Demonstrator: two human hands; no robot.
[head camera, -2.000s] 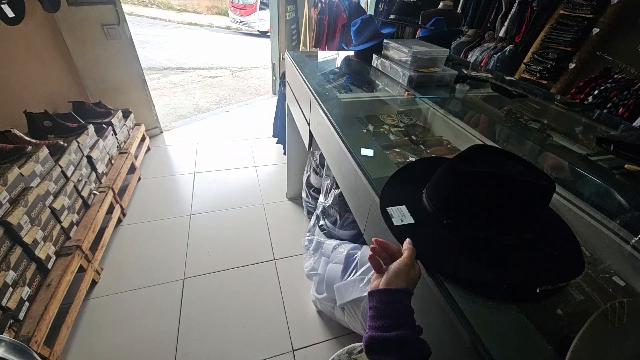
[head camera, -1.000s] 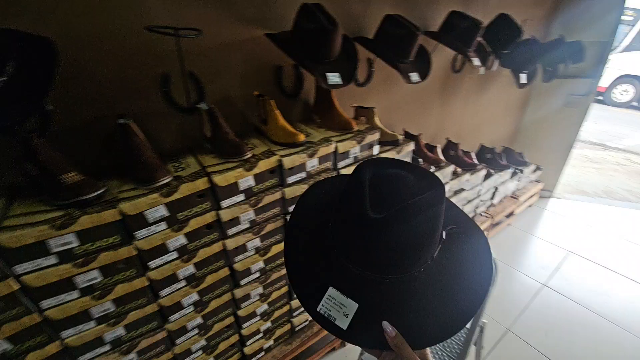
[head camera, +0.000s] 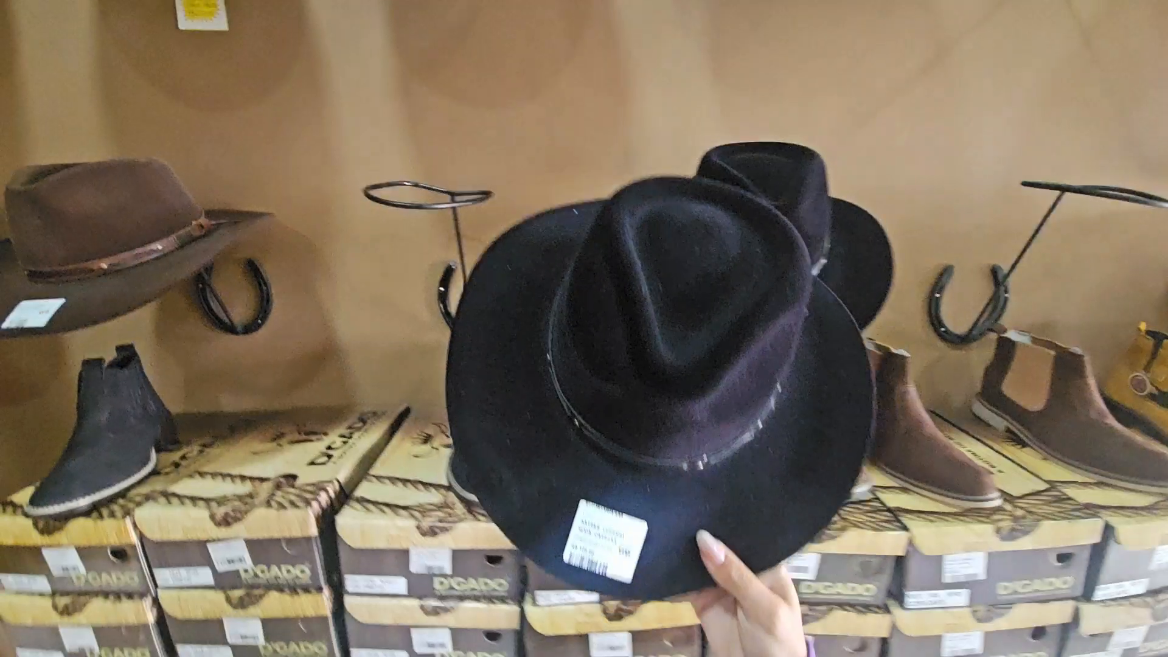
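A black felt cowboy hat (head camera: 675, 319) is held up with its crown toward me and its brim tilted. My right hand (head camera: 753, 598) grips the lower brim, thumb on the near face and fingers partly hidden behind. A white printed tag (head camera: 607, 540) is on the brim, left of the thumb. A thin band with small metal pieces circles the crown. Partly covered behind it, a second black hat (head camera: 785, 192) shows by the wall. My left hand is not in view.
A brown hat (head camera: 109, 219) is at the left wall. Black metal hat holders (head camera: 429, 196) and horseshoes (head camera: 234, 297) stick out from the wall. Ankle boots (head camera: 96, 433) (head camera: 1077, 411) stand on stacked shoe boxes (head camera: 429, 557) below.
The view has swung from the glass counter to the wall display. The black hat lay on the counter in the oldest frame, my right hand beside it; now that hand holds it up.
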